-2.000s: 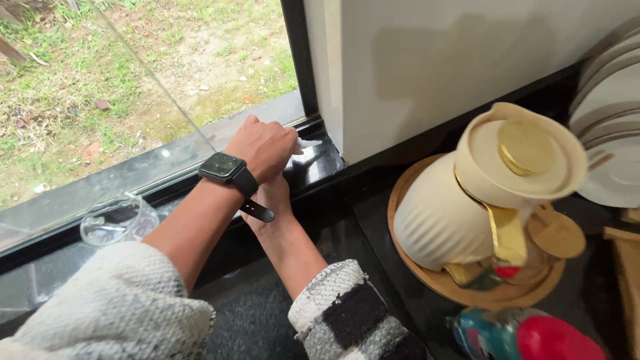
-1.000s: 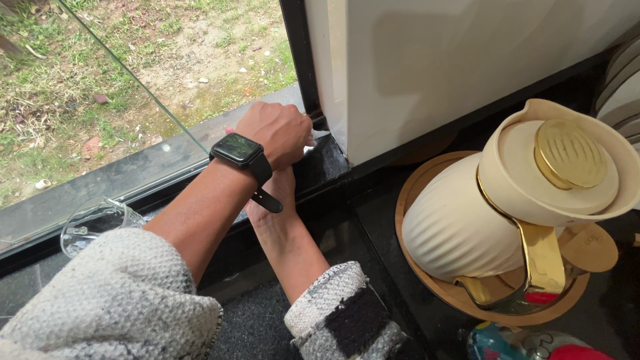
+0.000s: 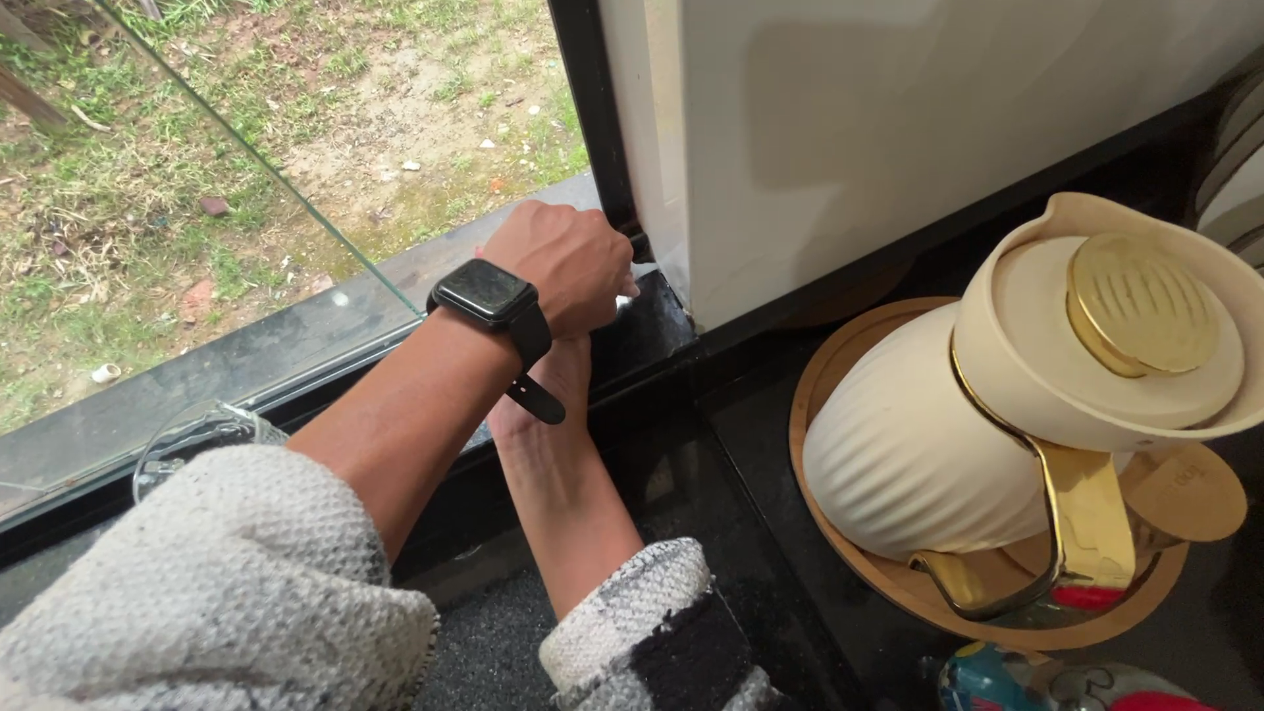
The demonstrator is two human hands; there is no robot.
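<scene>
My left hand [image 3: 561, 265], with a black smartwatch [image 3: 484, 293] on its wrist, is at the corner of the window frame [image 3: 602, 128], its back toward me and its fingers curled. A bit of something white shows beside its fingertips; what it is I cannot tell. Under the left wrist lies my right hand [image 3: 555, 380], palm side partly up; the left hand hides its fingers. The loose end of the watch strap hangs over the right wrist. Whether either hand grips anything is hidden. Both arms wear rolled, woolly sleeves.
A cream pitcher [image 3: 918, 444] with gold lid knob and handle stands on a round wooden tray [image 3: 820, 365] at right. A clear glass object [image 3: 212, 425] is by the window at left. A colourful package [image 3: 997, 681] lies at bottom right. A white wall panel [image 3: 839, 128] borders the sill.
The hands stay at the window corner, crossed at the wrists. The view has moved closer, and the plates at the right edge are mostly out of it.
</scene>
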